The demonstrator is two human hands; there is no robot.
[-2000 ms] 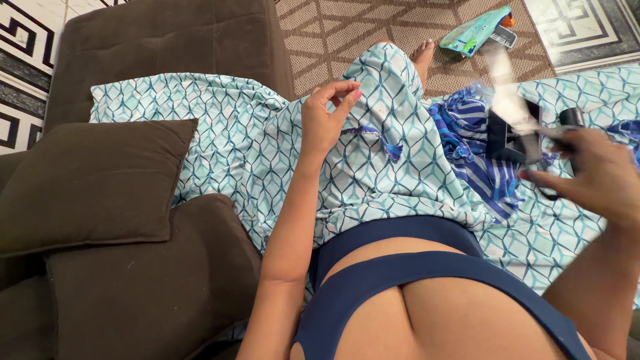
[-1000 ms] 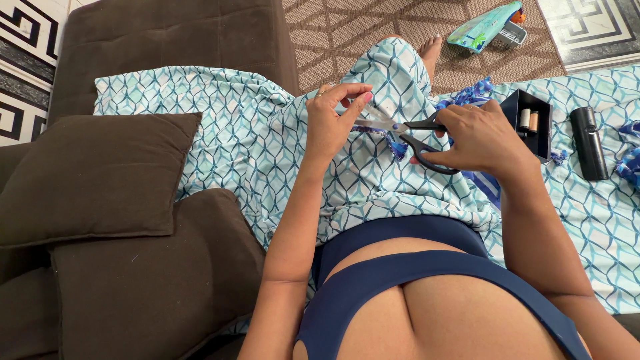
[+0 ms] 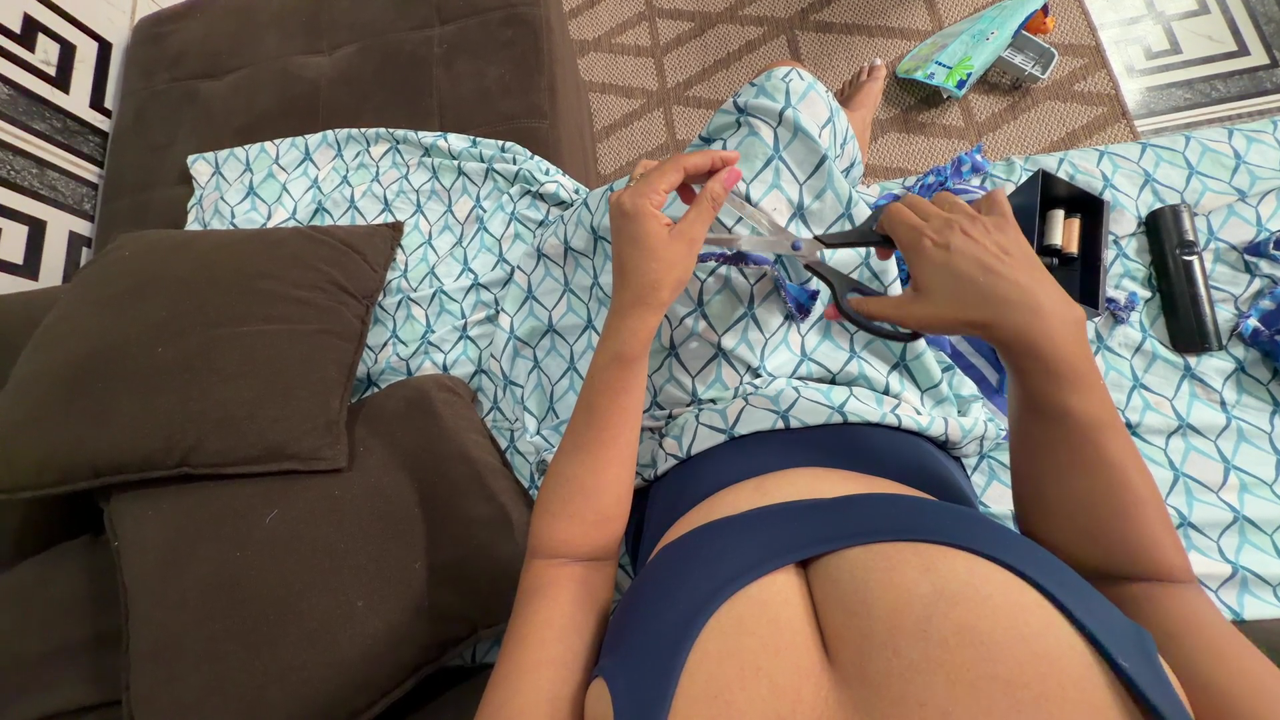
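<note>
My right hand [image 3: 965, 260] grips the black handles of a pair of scissors [image 3: 800, 245], whose metal blades are apart and point left toward my other hand. With thumb and forefinger nearly together, my left hand [image 3: 670, 225] is raised beside the blade tips. Whether a thread or something else thin is pinched there cannot be made out. Just below the blades, a narrow blue fabric strip [image 3: 795, 295] lies on the patterned light-blue cloth [image 3: 780, 350] over my lap. More blue patterned fabric [image 3: 950, 175] shows behind and under my right hand.
A dark box [image 3: 1095, 250] with thread spools [image 3: 1071, 235] stands right of my right hand. Beyond it lie a black cylinder [image 3: 1185, 280] and blue fabric [image 3: 1262, 325]. Brown cushions [image 3: 200, 350] are at left. A teal packet [image 3: 965, 50] and grey basket [image 3: 1028, 58] sit on the rug.
My right hand was at the right with the scissors two seconds ago; it moved left to beside my left hand. Since one second ago the scissor blades have spread wider.
</note>
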